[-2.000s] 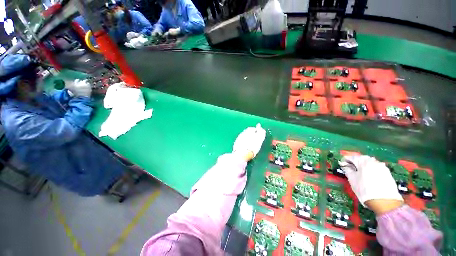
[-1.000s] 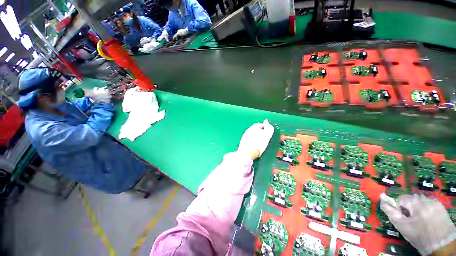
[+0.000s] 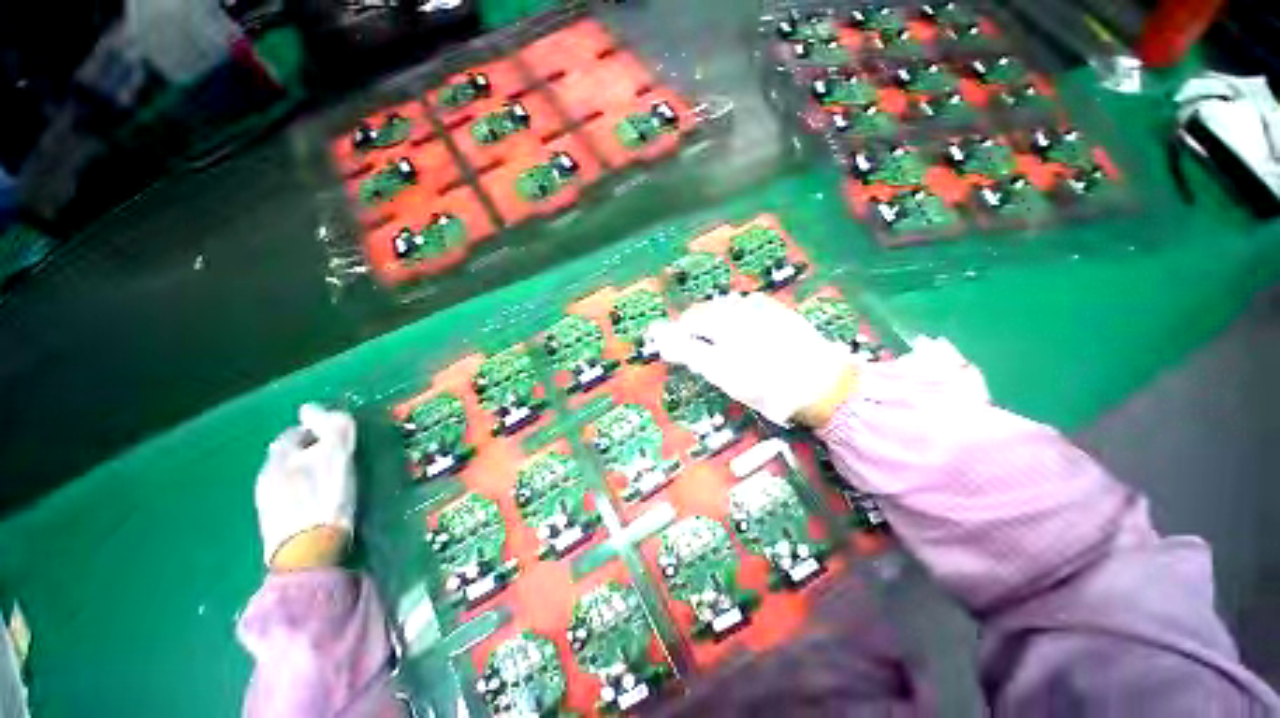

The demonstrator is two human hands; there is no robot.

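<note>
The near clear blister tray with red-orange areas (image 3: 684, 488) holds several rows of green circuit boards (image 3: 559, 501) with black and white parts. My right hand (image 3: 751, 351), in a white glove, is over the upper middle of the tray, fingertips at a board in the back rows. Whether it grips that board cannot be told. My left hand (image 3: 306, 477), white-gloved with fingers curled, rests at the tray's left edge on the green mat. It is blurred, and whether it holds the tray's rim cannot be told.
A far tray (image 3: 583, 63) behind holds boards and some empty red pockets. Another tray (image 3: 969, 133) at the back right holds several boards. White papers or cloth (image 3: 1238, 124) lie on a dark pad at the far right, by an orange-red thing (image 3: 1179, 28).
The view has swung right; the other workers and white cloth heap are gone, and the back-right tray appears. My right hand has moved from the tray's right part toward its back middle rows.
</note>
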